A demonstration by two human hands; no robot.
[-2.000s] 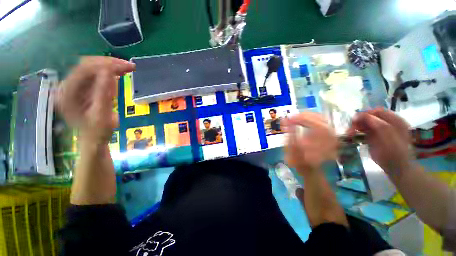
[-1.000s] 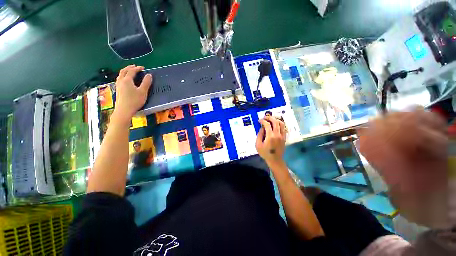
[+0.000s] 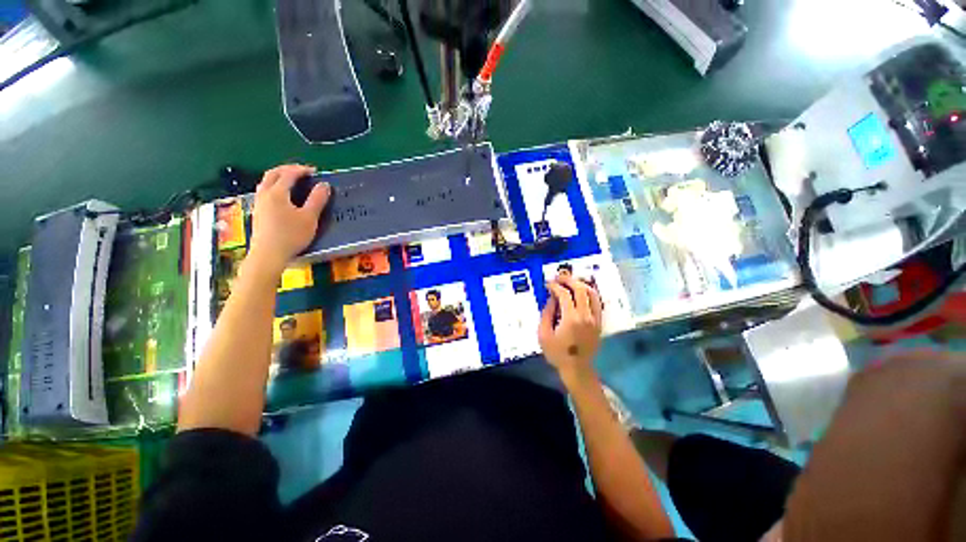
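Observation:
A long dark soundbar housing (image 3: 408, 199) lies flat on the blue printed mat (image 3: 469, 291), holes facing up. My left hand (image 3: 286, 215) grips its left end, thumb on the top face. My right hand (image 3: 572, 318) rests on the mat near its front edge, fingers slightly curled, apart from the housing; whether it holds something small cannot be told. A black plug (image 3: 556, 182) and bundled lead (image 3: 530, 249) lie at the housing's right end. The electric screwdriver (image 3: 463, 106) hangs above that end, its upper body cut off by the top edge.
Another housing (image 3: 61, 318) stands at left. More housings (image 3: 321, 74) lie on the green conveyor (image 3: 191, 106). A silvery beaded bundle (image 3: 729, 147) and white screw feeder (image 3: 837, 148) are at right, with a black hose (image 3: 810, 254). Another person's arm (image 3: 890, 455) is at lower right. A yellow crate (image 3: 69, 492) is lower left.
My left hand has come onto the housing's left end, and my right hand has come down onto the mat. The other person's arm has moved down right. Housings on the conveyor have shifted right.

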